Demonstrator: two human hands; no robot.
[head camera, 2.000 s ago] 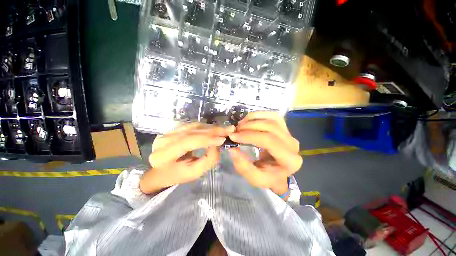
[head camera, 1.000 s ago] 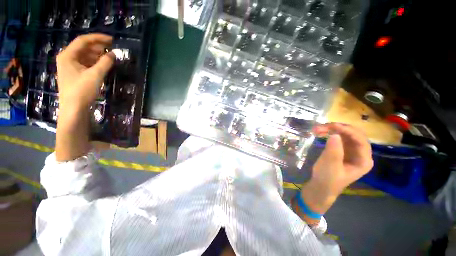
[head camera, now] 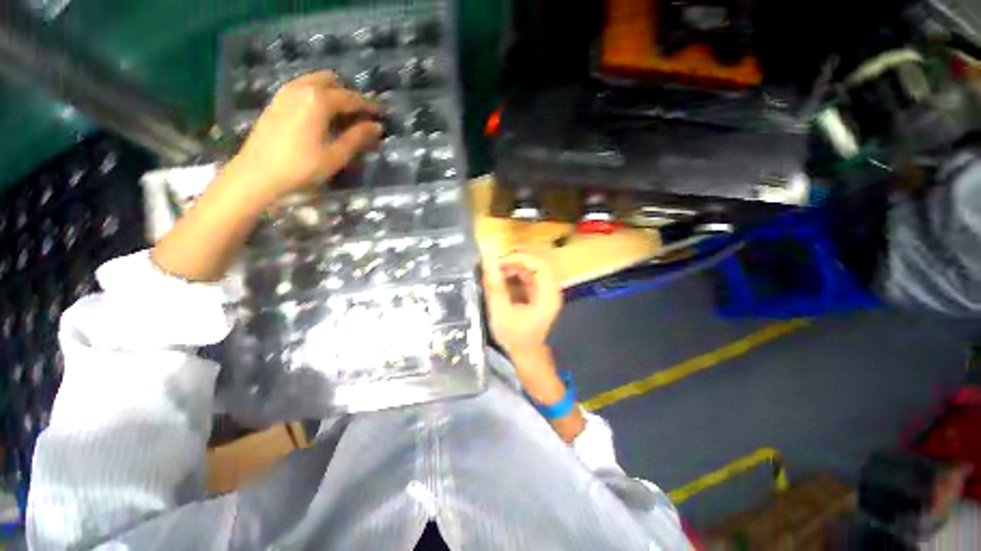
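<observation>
The clear blister tray (head camera: 355, 242) lies in front of me, with strong glare on its near pockets and dark parts in its far ones. My left hand (head camera: 312, 129) is over the far half of the tray, fingers curled down at a pocket; whether it holds a part is hidden. My right hand (head camera: 524, 301) is beside the tray's right edge, fingers curled, with a blue band on the wrist; I cannot tell if something is in it.
The black machine (head camera: 645, 140) with an orange block (head camera: 678, 43) stands at the right. A red button (head camera: 596, 214) is on its front, above a wooden board (head camera: 581, 245). The black blister tray (head camera: 65, 248) is at the left. A blue stool (head camera: 785, 264) stands on the floor.
The view has turned right. My left hand has moved from the black tray to over the clear tray. My right hand has moved from the clear tray's near right corner to beside its right edge.
</observation>
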